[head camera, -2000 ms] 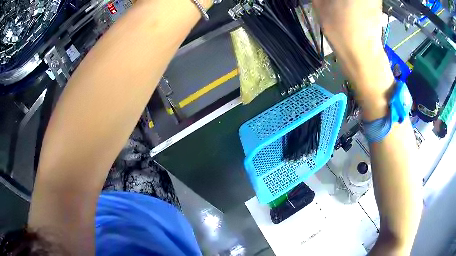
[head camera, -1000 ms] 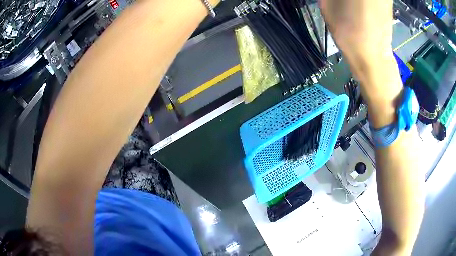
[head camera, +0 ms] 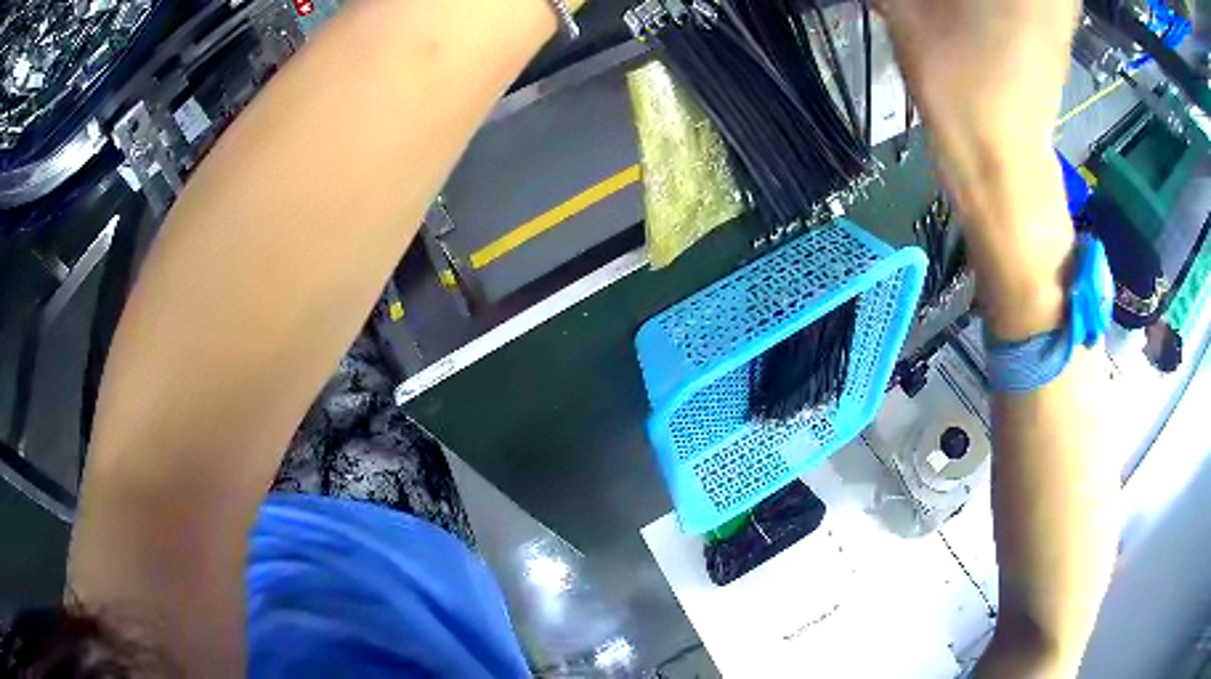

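Note:
A dense bundle of black cables (head camera: 764,113) with small silver ends lies at the top centre, beside a crinkled yellowish film (head camera: 680,166). Just below it, a tilted light-blue perforated basket (head camera: 784,332) holds more black cables (head camera: 805,365). My left forearm crosses the left side up to a bracelet at the top edge; my left hand is out of the picture. My right hand (head camera: 989,100), above a blue watch, is cut off by the top edge right of the bundle. Its fingers and anything in them are hidden.
A bowl feeder with silver parts (head camera: 73,66) is at the upper left. The dark green table mat (head camera: 531,438) has a pale edge strip. A black-wrapped item (head camera: 766,533) and a white sheet (head camera: 823,617) lie below the basket. Part of a person (head camera: 1163,348) shows far right.
My right forearm and hand have shifted slightly right, showing more cables beside the bundle. The rest of the view has shifted only slightly.

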